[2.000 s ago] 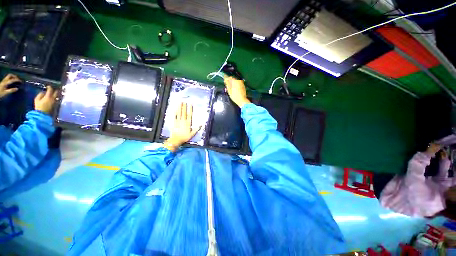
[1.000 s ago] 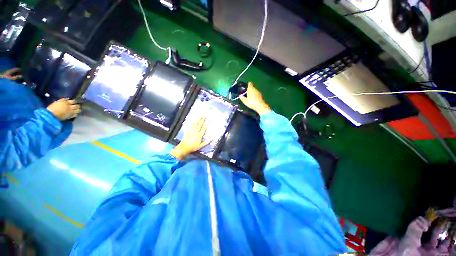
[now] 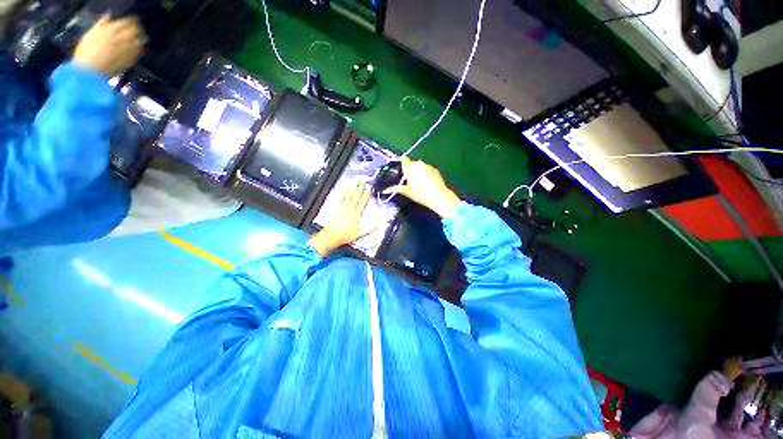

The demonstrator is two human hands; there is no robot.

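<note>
A tablet with a bright, shiny face lies in a black tray in front of me. My left hand lies flat on it with fingers spread, holding nothing. My right hand grips a black handheld scanner over the upper right part of this tablet. A white cable runs from above down to the scanner. A dark tablet lies in the slot to the right, partly under my right forearm.
More tablets lie in trays to the left. Another black scanner is on the green mat. A monitor and a keyboard stand behind. Another worker's hand is at upper left. A person in pink is at lower right.
My right hand has brought the scanner from the mat behind the tray to over the tablet. My left hand stays flat on the tablet. The view has turned. The neighbour's hand has risen.
</note>
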